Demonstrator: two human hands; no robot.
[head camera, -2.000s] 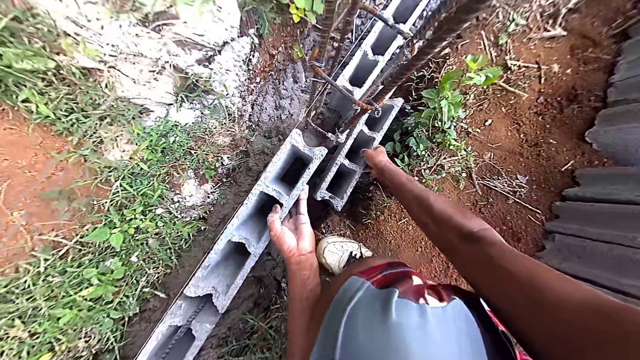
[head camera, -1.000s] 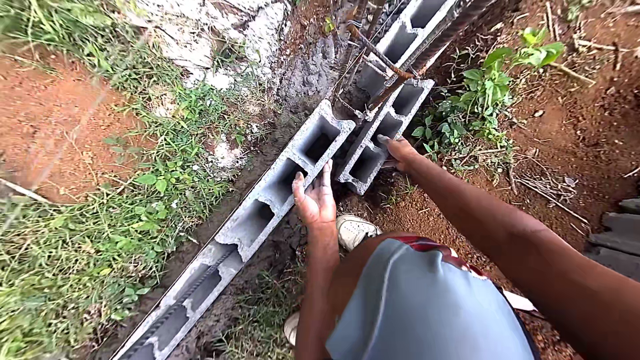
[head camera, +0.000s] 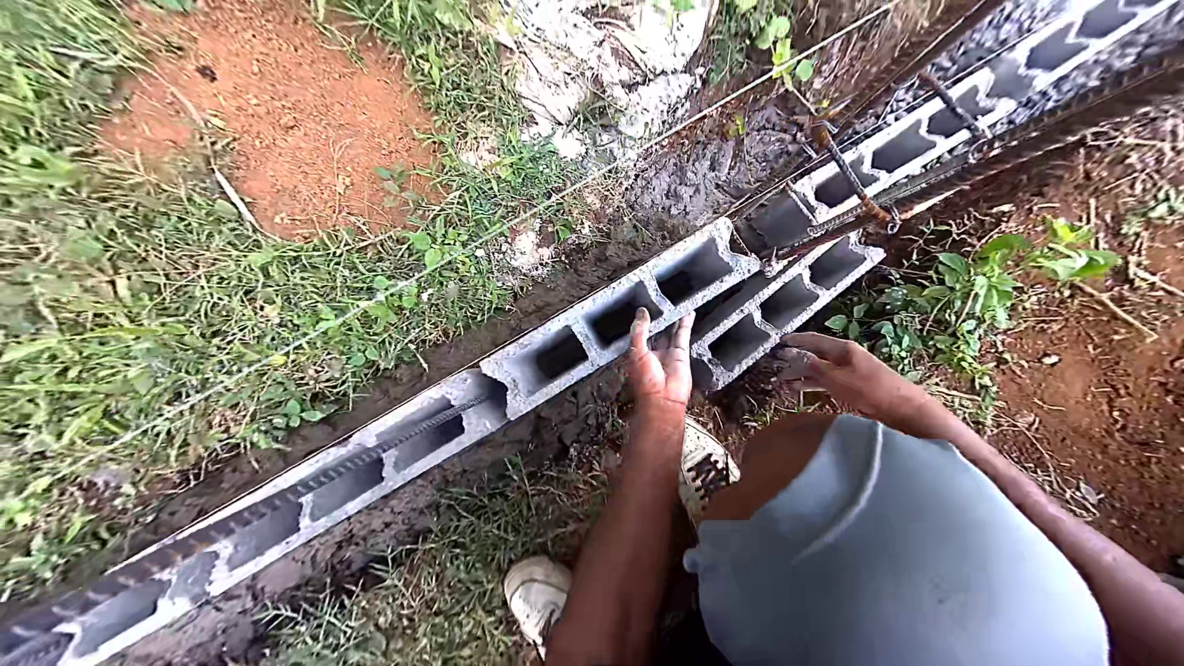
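A hollow concrete block (head camera: 585, 330) sits at the middle of the row, its end beside the tied rebar. My left hand (head camera: 661, 363) is against its near side, palm up and fingers spread, with fingertips at the wall of a cell; whether it grips the block I cannot tell. A second hollow concrete block (head camera: 766, 301) lies at an angle on the near side of the row. Close to its near side is my right hand (head camera: 828, 363), fingers partly curled; contact is unclear. A ribbed steel bar (head camera: 370, 453) runs over the lower row of blocks (head camera: 319, 523).
A taut string (head camera: 518, 222) crosses above the row on its far side. Rusty rebar with tie loops (head camera: 846, 171) stands over the upper row of blocks (head camera: 934, 129). Mud, grass and red soil border the wall. My shoes (head camera: 708, 467) are on the near side.
The view has turned and shows more of the lower row. My right hand, earlier on the near side of the angled block, appears drawn slightly back from it. My left hand remains at the middle block.
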